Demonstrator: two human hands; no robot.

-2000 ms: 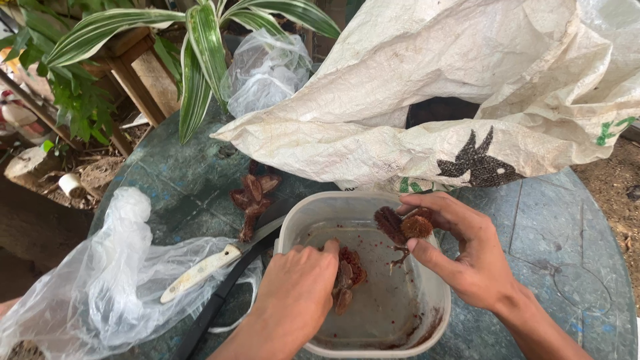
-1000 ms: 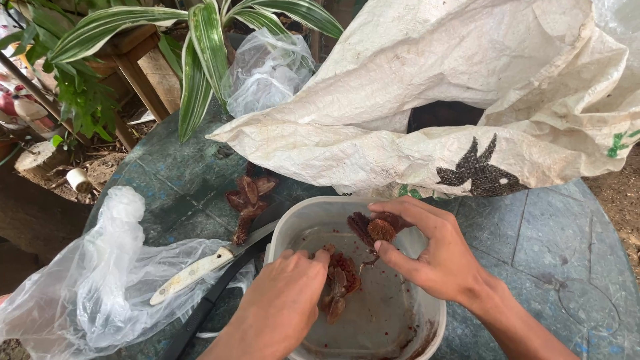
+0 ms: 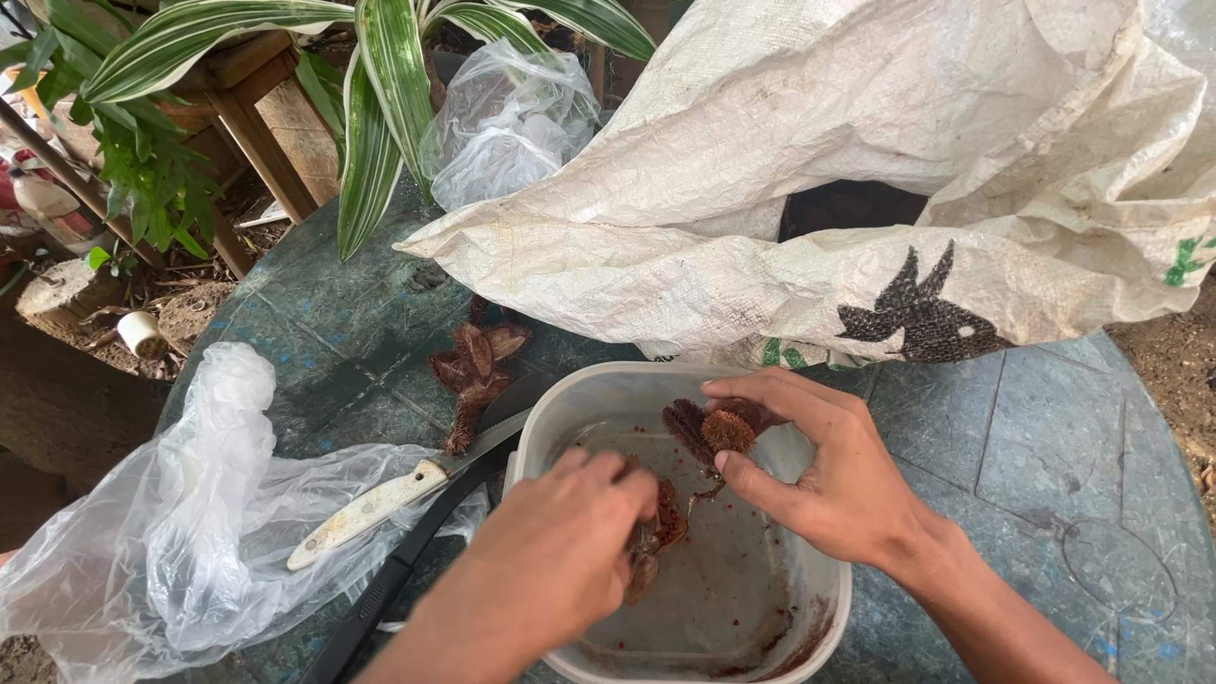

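My right hand (image 3: 817,456) holds a small cluster of bristly brown seed pods (image 3: 728,430), which look like annatto, over the right part of a translucent plastic tub (image 3: 836,589). Over the tub's left side, my left hand (image 3: 560,541) has its fingers on opened pods (image 3: 669,513) with small red seeds; the fingers hide part of them. Red seeds and reddish stains mark the tub's floor. Left of the tub, a bunch of opened brown pods (image 3: 478,361) lies on the table, its bristly end beside a knife with a whitish handle (image 3: 369,513).
A round green table (image 3: 997,446) supports everything. Behind the tub spreads a white woven sack (image 3: 760,180) with a dark animal print. Crumpled clear plastic bags lie at the left (image 3: 209,513) and back (image 3: 513,123). A black handle (image 3: 380,598) lies beside the tub; striped leaves (image 3: 389,85) overhang the table.
My right hand still holds the pod cluster over the tub. My left hand stays at the opened pods, its fingers now covering more of them than one second ago.
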